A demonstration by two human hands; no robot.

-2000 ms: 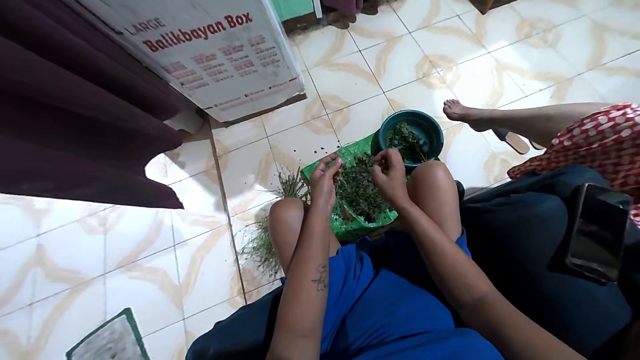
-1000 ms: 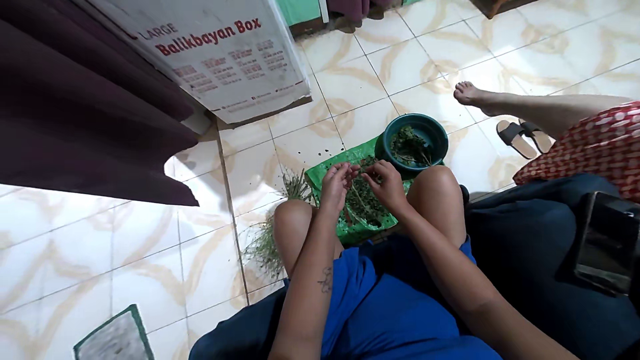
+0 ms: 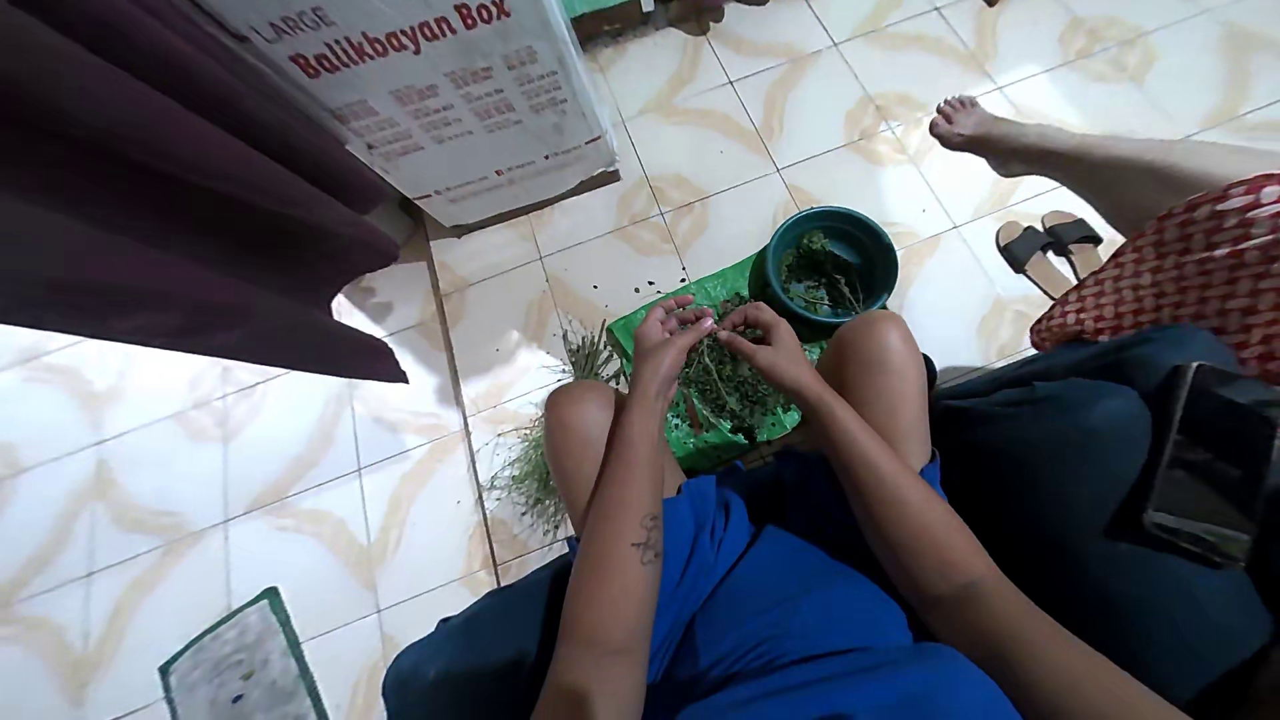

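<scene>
Above a green plastic sheet [image 3: 700,445] heaped with small-leaved green sprigs [image 3: 745,390], my two hands work close together between my knees. My left hand [image 3: 672,345] is closed on a thin leafy stem [image 3: 708,365] that hangs below its fingers. Fingertips of my right hand [image 3: 768,345] pinch at the same stem, almost touching the left fingers. Just beyond my right hand stands a round dark green basin [image 3: 885,265] with leafy sprigs in it. A bundle of thin stems [image 3: 530,475] lies beside my left knee.
A large printed cardboard box [image 3: 480,120] stands at the upper left, near a dark purple curtain [image 3: 180,220]. Another person's bare leg [image 3: 1060,155] reaches in from the right, above sandals [image 3: 1050,250]. A phone [image 3: 1215,460] rests on dark blue cushioning [image 3: 1050,450]. A mat [image 3: 240,665] lies lower left.
My hands stay close together over the pile, their fingers having shifted a little. The other person's foot has moved away from the basin since two seconds ago, and the sandals show more fully.
</scene>
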